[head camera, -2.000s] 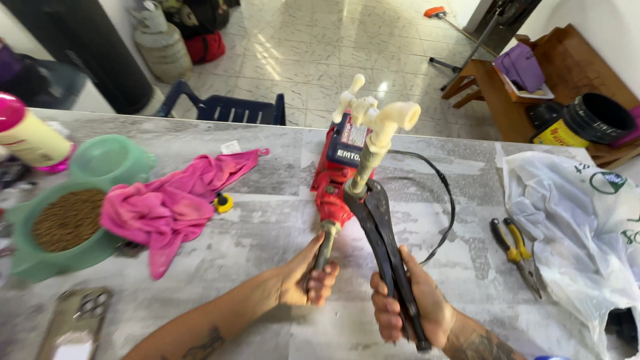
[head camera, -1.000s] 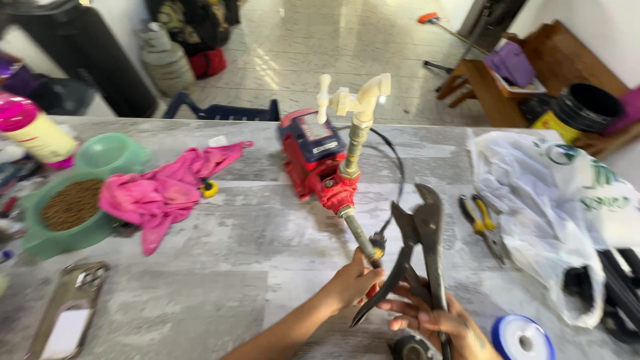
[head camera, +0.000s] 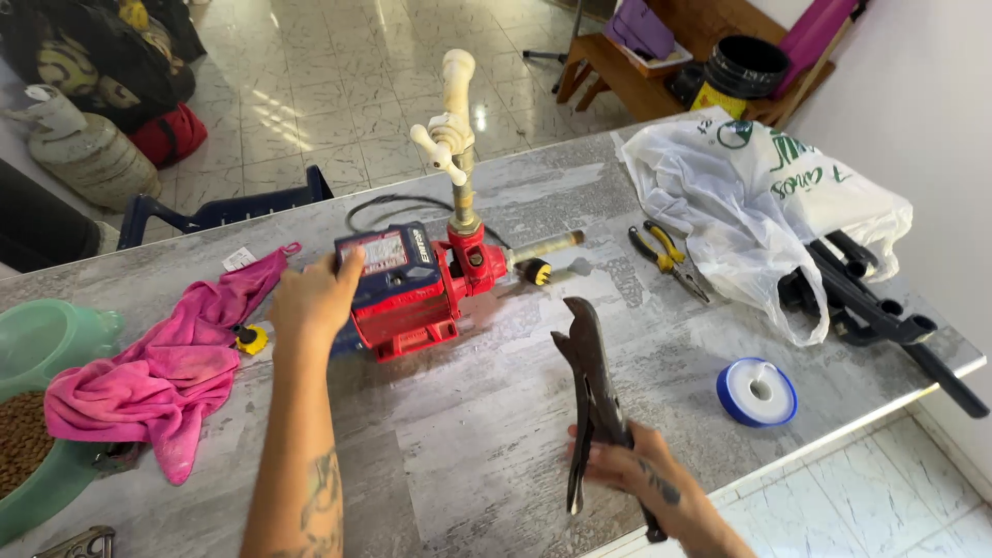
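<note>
A red and blue electric water pump (head camera: 411, 298) lies on the grey table, its inlet pipe (head camera: 546, 246) pointing right. From its top port rises a metal pipe (head camera: 463, 194) carrying a cream plastic tap (head camera: 448, 132). My left hand (head camera: 310, 298) rests on the pump's blue housing, thumb on the label side. In my right hand (head camera: 632, 469) are black locking pliers (head camera: 597, 380), jaws apart and pointing up, with nothing between them. The pump's black cable (head camera: 387, 200) curves behind it; a yellow and black plug (head camera: 536, 271) lies by the inlet pipe.
A pink cloth (head camera: 170, 356) and a green pet bowl (head camera: 58, 333) lie at left. Yellow and black pliers (head camera: 665, 256), a white plastic bag (head camera: 721, 186), black plastic pipe fittings (head camera: 868, 302) and a roll of thread seal tape (head camera: 757, 392) are at right. A blue chair (head camera: 225, 211) stands beyond the table.
My left hand has left the metal pipe and is now on the pump body. The pump has turned, so that pipe points right instead of toward me. The locking pliers are away from the pump's pipes.
</note>
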